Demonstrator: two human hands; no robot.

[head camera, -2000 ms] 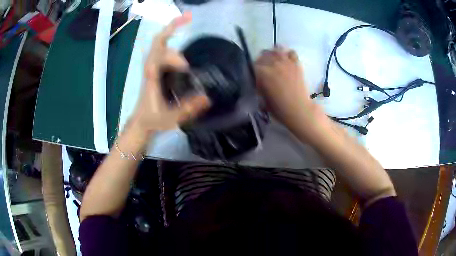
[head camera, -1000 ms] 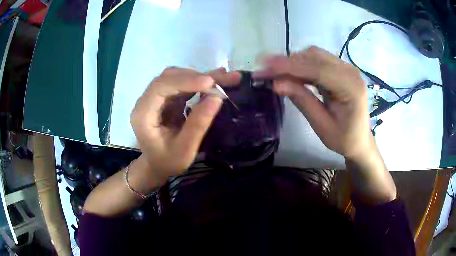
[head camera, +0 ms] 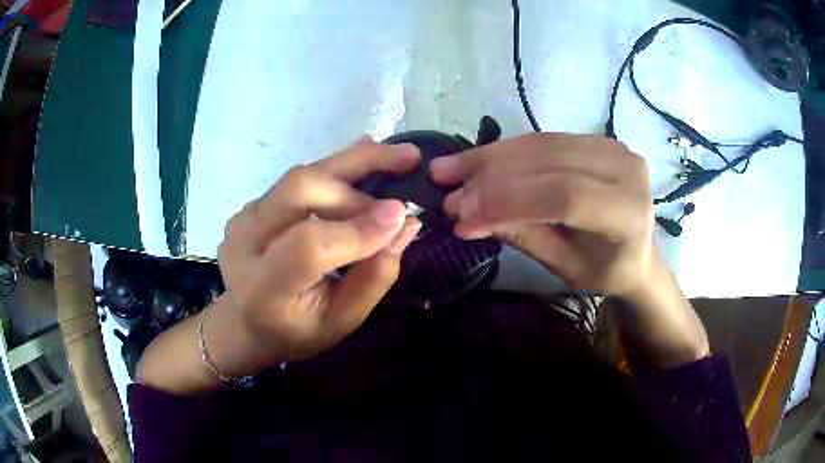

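The dark camera [head camera: 452, 262] is at the bench's near edge, between and below my hands, with a ribbed face showing and a rounded black part at its far end. My left hand [head camera: 312, 244] pinches a tiny white piece [head camera: 413, 210], perhaps a sticker, between thumb and forefinger above the camera. My right hand [head camera: 561, 199] has its fingertips on or just above the camera's dark rounded part; the fingers hide the contact, so I cannot tell whether they hold anything.
Black cables with small plugs [head camera: 692, 181] lie on the whitish sheet [head camera: 298, 90] at the right. One black lead [head camera: 518, 63] runs away from the camera. A white strip [head camera: 147, 127] crosses the green mat [head camera: 90, 136] at the left. Several dark round objects [head camera: 167, 294] are below the bench.
The camera, first blurred and upright between my hands, has been turned over and sits nearer my body. Both hands have come closer together over it, the left with a white piece.
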